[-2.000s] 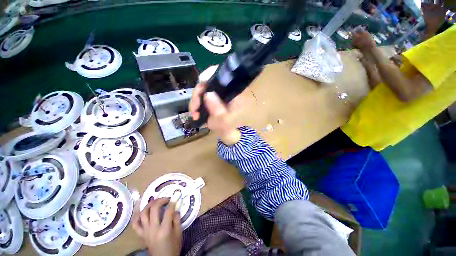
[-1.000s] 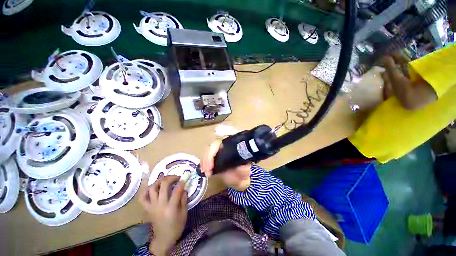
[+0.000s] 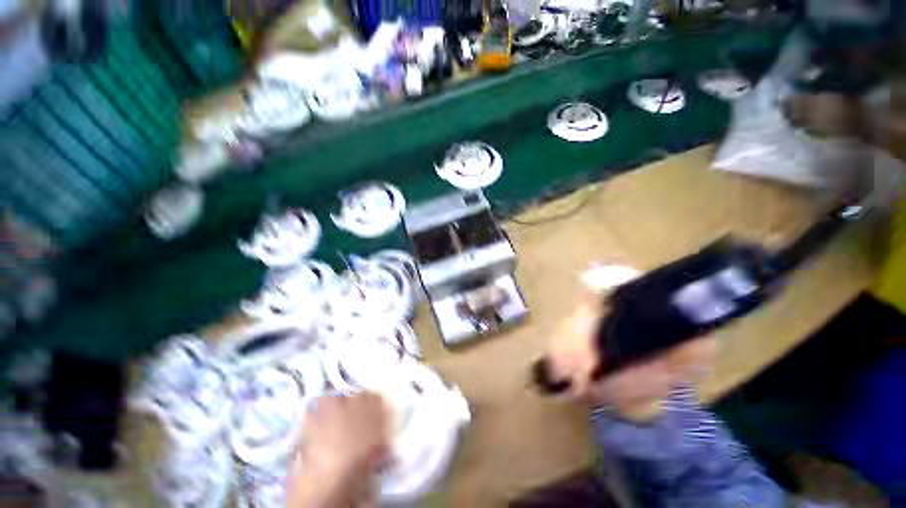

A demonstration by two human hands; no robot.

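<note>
My right hand (image 3: 636, 367) is closed around the thick black electric screwdriver (image 3: 685, 303), which has a pale label. The screwdriver lies across the hand above the cardboard bench, with its dark tip end pointing left, right of the screw feeder (image 3: 467, 263). My left hand (image 3: 343, 446) is blurred at the lower left, beside or on the left part of a white lamp base (image 3: 427, 437). Blur hides its fingertips and whether it grips the base. A pile of white lamp bases (image 3: 268, 397) lies around and beyond it.
A dark green conveyor (image 3: 536, 174) carries several lamp bases behind the feeder. A pale bag (image 3: 775, 139) lies at the back right. A black object (image 3: 84, 407) stands at the far left. Part of a blue crate (image 3: 874, 397) and some yellow clothing (image 3: 894, 258) show at the right edge.
The view has swung left. The screwdriver has moved away from the lamp base to the right of the feeder, still in my right hand. My left hand has shifted left across the lamp base.
</note>
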